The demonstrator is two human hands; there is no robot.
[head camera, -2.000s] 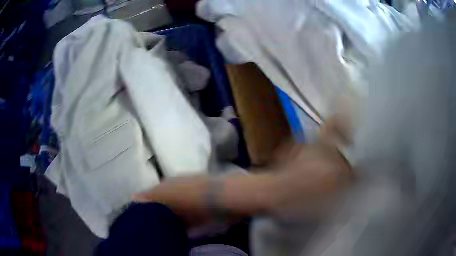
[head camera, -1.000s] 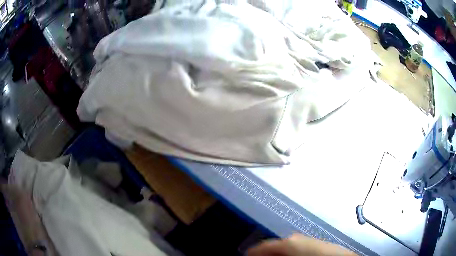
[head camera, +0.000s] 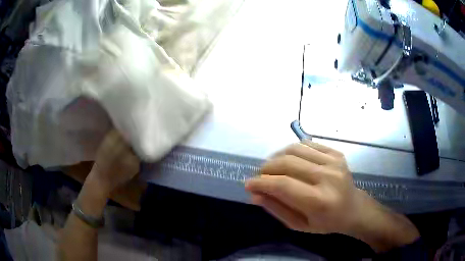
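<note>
A heap of cream jacket cloth lies on the left of the white table. A sleeve, blurred, stretches from it to the right, its open end near the table's front edge. My left hand, with a bracelet at the wrist, is at the underside of the sleeve; its fingers are partly hidden by cloth and blurred, so its hold is unclear. My right hand is over the ruler edge, right of the sleeve and apart from it, with its fingers loosely curled and nothing seen in it.
A white sewing machine head with a blue stripe stands at upper right. A dark stubby cylinder is beneath it. A black phone lies to its right. A grey lever is at the bed corner. The printed ruler runs along the front edge.
The view has turned right towards the machine. My left hand has come to the cloth heap, and the sleeve now extends right from it. My right hand has come fully into view above the table edge.
</note>
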